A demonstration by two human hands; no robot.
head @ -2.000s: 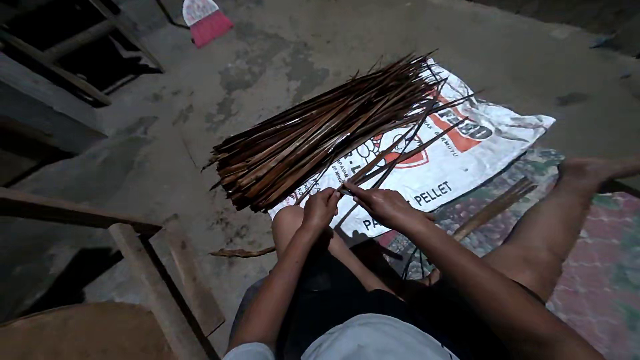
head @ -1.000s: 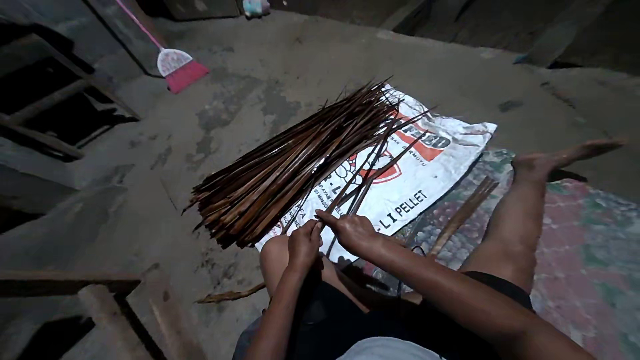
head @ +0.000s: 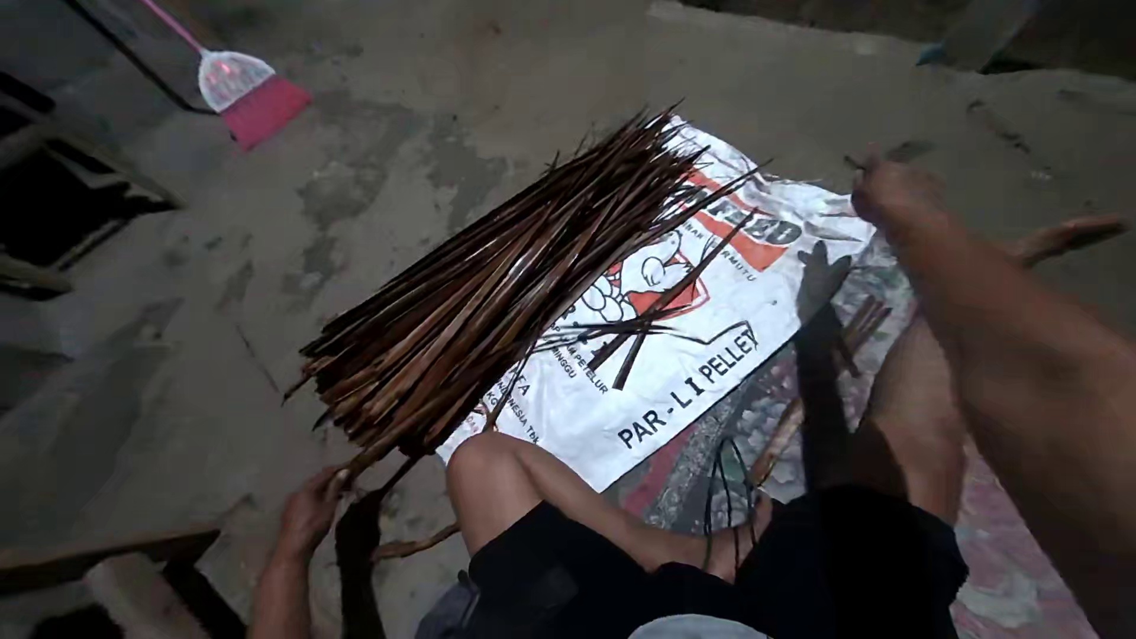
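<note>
A thick bundle of long, dried brown palm leaf strips lies across a white printed feed sack. At the bundle's lower left end, my left hand pinches the butt end of one brown strip. My right hand is held out past the sack's right corner, its fingers curled; a small dark bit shows at the fingertips, and whether it is held is unclear. Several loose strips lie on the sack beside the bundle. Dark thin strips curve near my foot.
A pink and white broom stands at the upper left. Wooden frames are at the left edges. A patterned mat lies under my legs, with more brown strips on it. Concrete floor surrounds the sack.
My hands were together over the sack's near edge; now they are far apart, the left at the bundle's lower end, the right out to the upper right.
</note>
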